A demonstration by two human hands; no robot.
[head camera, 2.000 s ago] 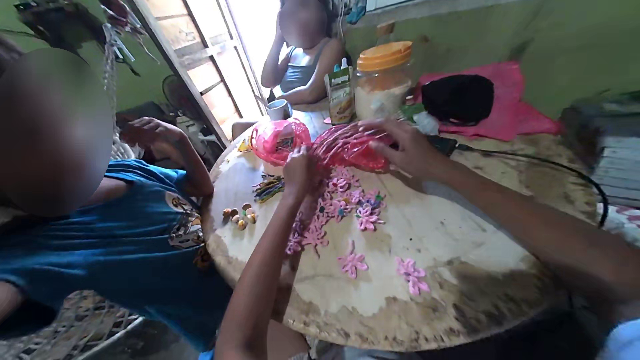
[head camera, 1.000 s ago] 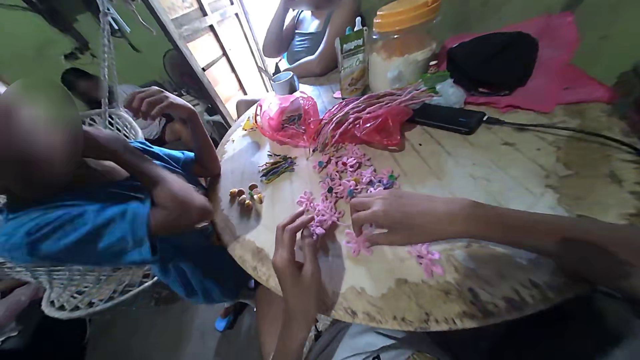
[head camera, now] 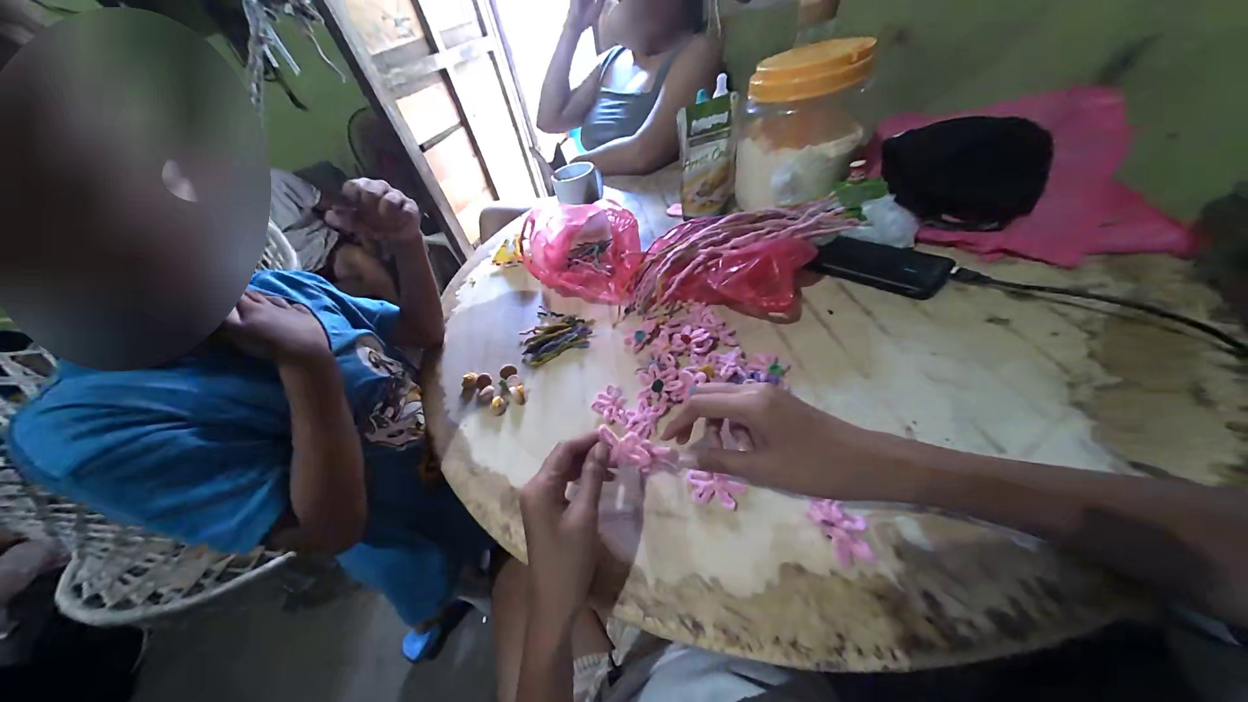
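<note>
My left hand (head camera: pixel 570 483) pinches one side of a pink craft flower (head camera: pixel 632 448) just above the wooden table (head camera: pixel 936 370). My right hand (head camera: pixel 756 439) is at that flower's other side, its fingers bent; whether its fingertips grip the flower is not clear. Behind them lies a pile of pink flowers (head camera: pixel 687 336), some with coloured centres. One pink flower (head camera: pixel 715 487) lies under my right hand, and another (head camera: pixel 840 529) lies nearer the table's front edge. Short dark twisted strands (head camera: pixel 556 338) and several small brown and yellow beads or buttons (head camera: pixel 495 390) lie left of the pile.
Further back are a pink plastic bag (head camera: pixel 583 255), long pink strands (head camera: pixel 731 244), a corded black phone (head camera: pixel 882 266), a mug (head camera: pixel 577 182), a pouch (head camera: pixel 707 156), an orange-lidded jar (head camera: pixel 804 127) and black cloth (head camera: pixel 965 171). One person sits at left, another behind the table.
My hands have moved from the strands and pile down to the front flowers. My left hand has since risen from the table with a flower between its fingers.
</note>
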